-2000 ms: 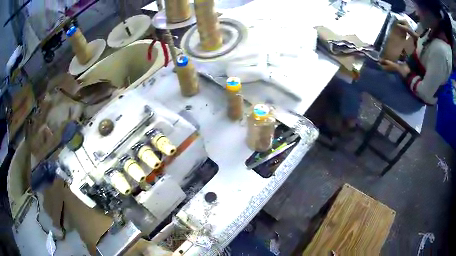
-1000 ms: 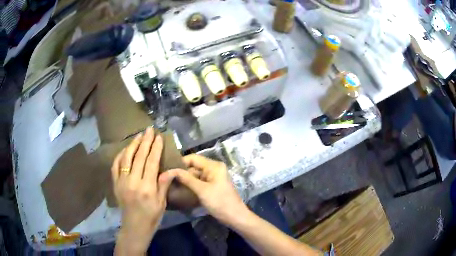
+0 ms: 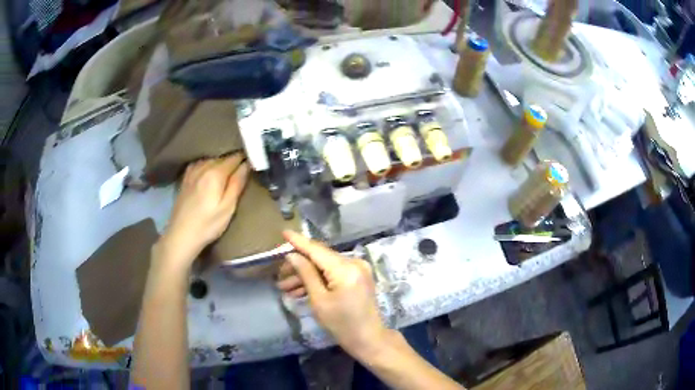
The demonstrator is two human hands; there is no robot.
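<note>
A brown fabric panel (image 3: 251, 221) lies on the cloth plate left of the overlock machine (image 3: 381, 76), its edge by the presser foot area (image 3: 286, 198). My left hand (image 3: 209, 198) rests on the cloth behind the plate, its fingertips at a fold and partly hidden. My right hand (image 3: 331, 286) is at the plate's front right corner, thumb and forefinger together at the cloth's edge; I cannot tell if it pinches the cloth. More brown cloth (image 3: 183, 129) is bunched behind my left hand. A separate brown piece (image 3: 118, 282) lies flat on the table at left.
A dark lamp head (image 3: 232, 74) hangs over the machine's left side. Thread cones (image 3: 539, 194) stand at right, beside a recess holding slim tools (image 3: 526, 238). A white paper tag (image 3: 114, 187) lies at left. A wooden box (image 3: 533, 369) and dark stool (image 3: 629, 308) are beyond the table.
My left hand has moved up and back from the panel's front toward the bunched cloth. My right hand has come off the folded cloth toward the plate's corner. The view has shifted.
</note>
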